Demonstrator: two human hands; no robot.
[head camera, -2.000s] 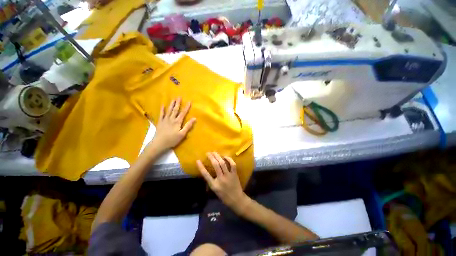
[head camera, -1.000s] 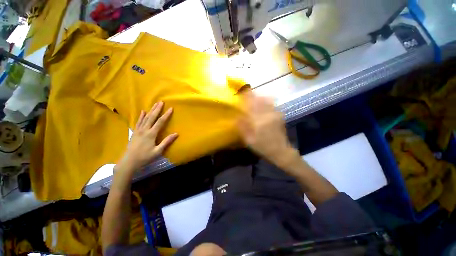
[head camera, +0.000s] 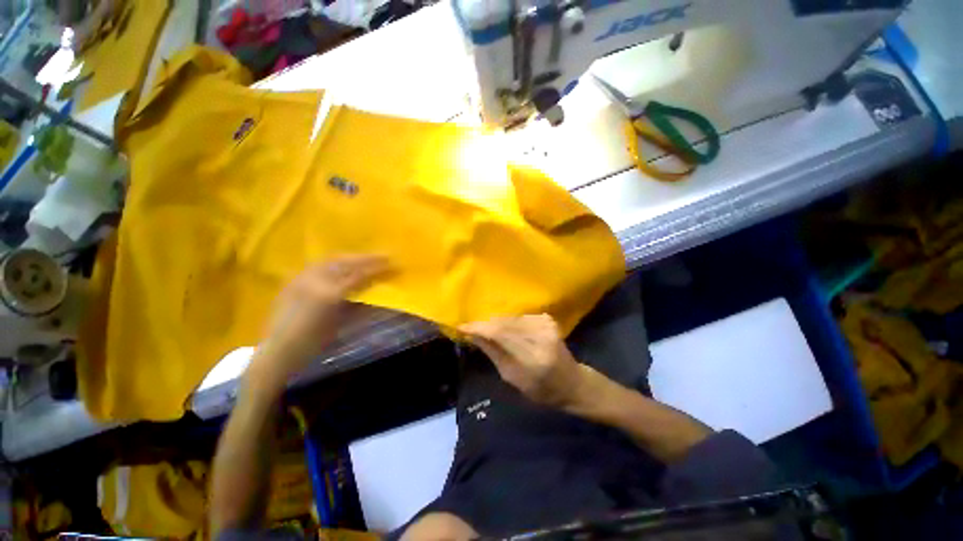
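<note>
A mustard cloth piece (head camera: 422, 232) with a small dark mark lies on the white table in front of the sewing machine, its right part hanging over the front edge. Another mustard piece (head camera: 169, 243) with a similar mark lies at the left, against or under it. My right hand (head camera: 528, 354) pinches the front edge of the first piece just beyond the table edge. My left hand (head camera: 327, 291) is blurred, over the cloth near the front edge; its grip is unclear. The machine's needle area (head camera: 528, 106) is behind the cloth, under a bright lamp.
Scissors with green and orange handles (head camera: 676, 143) lie right of the needle. Coloured scraps (head camera: 275, 32) lie behind. Another machine's handwheel (head camera: 32, 282) is at left. Below are a white board (head camera: 739, 370), a blue crate (head camera: 845, 370) and mustard bundles (head camera: 158, 497).
My right hand has moved from the cloth's right side to its front edge. The piece has turned and spread rightward over the table edge. My left hand has shifted slightly. The camera view has also shifted.
</note>
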